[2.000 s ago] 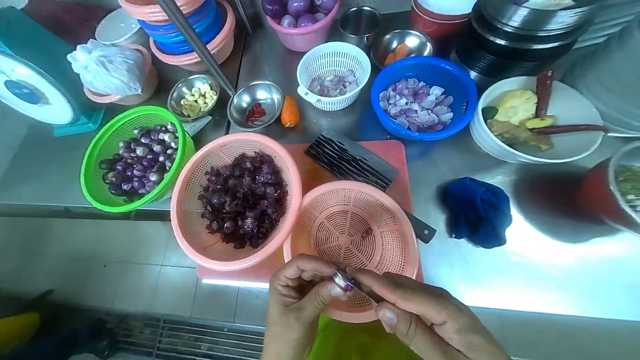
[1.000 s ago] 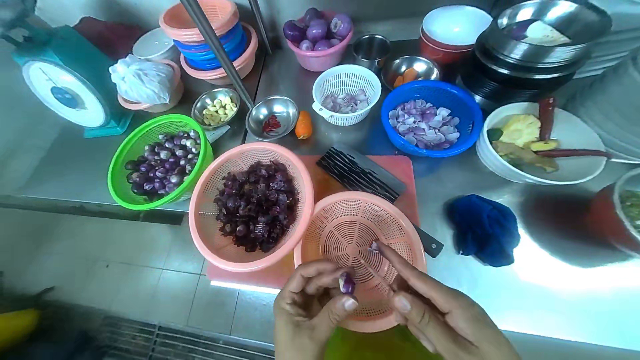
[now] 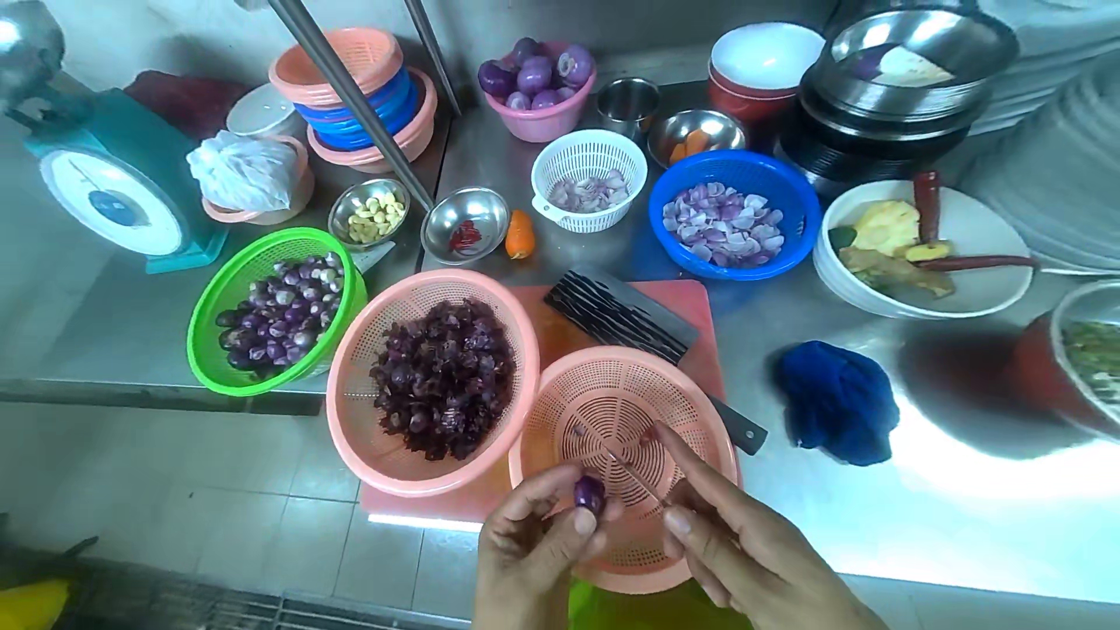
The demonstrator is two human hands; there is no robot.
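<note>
Between the thumb and fingers of my left hand (image 3: pixel 547 529) is a small purple shallot (image 3: pixel 590 494). My right hand (image 3: pixel 731 525) grips a small thin-bladed knife (image 3: pixel 637 475), its blade pointing up and left, with the index finger stretched out. Both hands are over the near part of a pink plastic colander (image 3: pixel 626 547), which has a few small scraps inside. Touching it on the left, another pink colander (image 3: pixel 350 437) holds dark purple peels (image 3: pixel 446 376). A green basket (image 3: pixel 199 350) of shallots stands farther left.
A cleaver (image 3: pixel 617 311) lies on the pink cutting board (image 3: pixel 700 306) behind the colander. A blue cloth (image 3: pixel 837 402) is to the right. Farther back stand a blue basket (image 3: pixel 737 269) of sliced shallots, a white basket (image 3: pixel 577 219), a steel bowl (image 3: pixel 465 225), a carrot (image 3: pixel 520 234) and a scale (image 3: pixel 114 197).
The knife and right hand have come apart from the shallot, which they were against two seconds ago. The shallot in my left hand now shows its dark purple side.
</note>
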